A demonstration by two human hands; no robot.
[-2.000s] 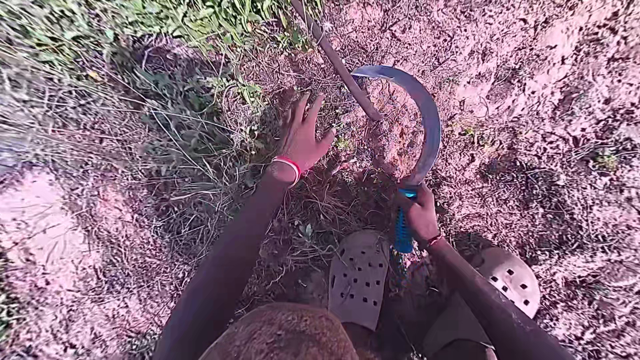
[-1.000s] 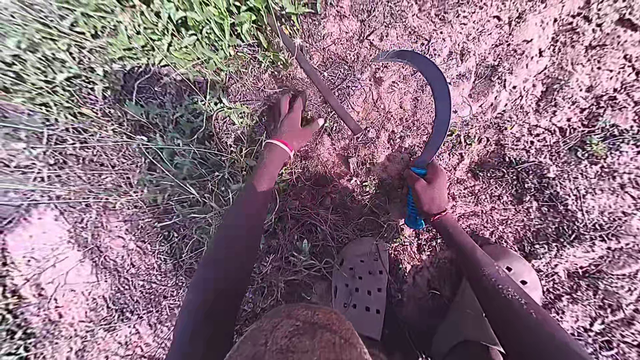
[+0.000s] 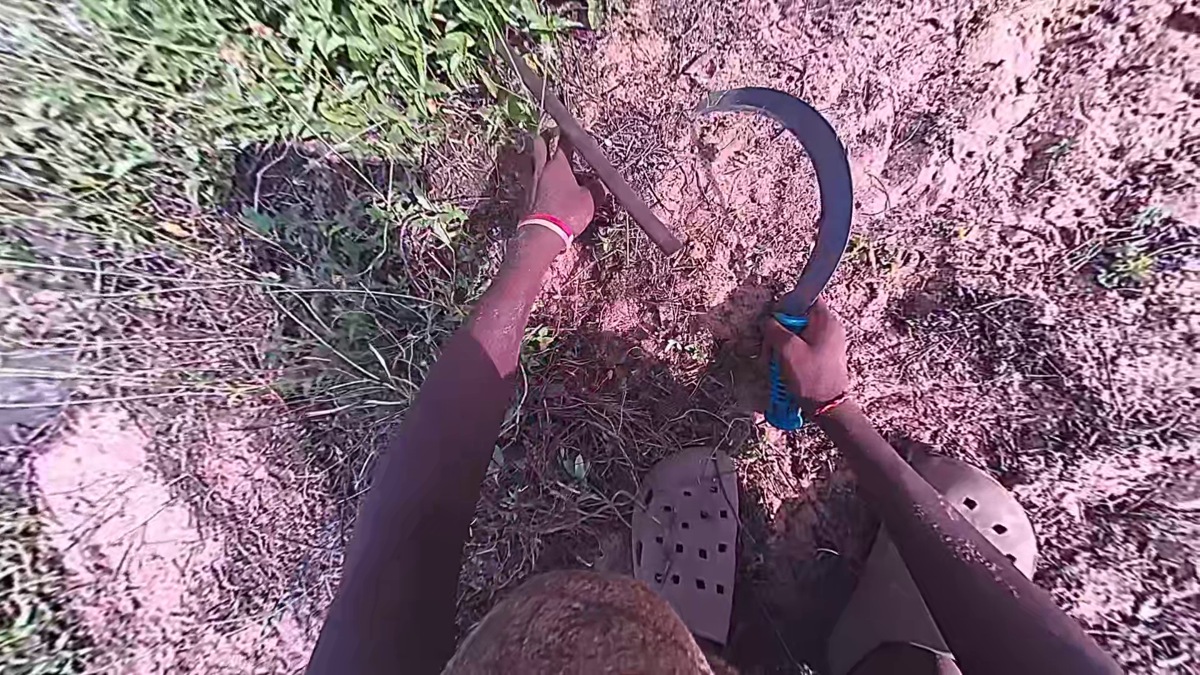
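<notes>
My right hand (image 3: 814,361) is closed around the blue handle (image 3: 784,398) of a sickle, in front of my shoes. The sickle's curved metal blade (image 3: 837,202) points away from me and hooks to the left. My left hand (image 3: 561,192), with a red and white band at the wrist, reaches down at the edge of the green weeds (image 3: 375,84). Its fingers point away from me, partly hidden, beside a wooden stick (image 3: 614,178) lying slantwise on the ground. Whether they hold anything I cannot tell.
Perforated clog shoes (image 3: 689,544) stand at the bottom, the right one (image 3: 984,506) partly behind my right forearm. Dry grass and stems (image 3: 581,422) cover the ground before them. Reddish bare soil (image 3: 1012,187) lies to the right, and a pale patch (image 3: 117,497) at the lower left.
My left hand has moved away from me, nearer the weeds and the stick, and its spread fingers have drawn together. My right hand keeps hold of the sickle.
</notes>
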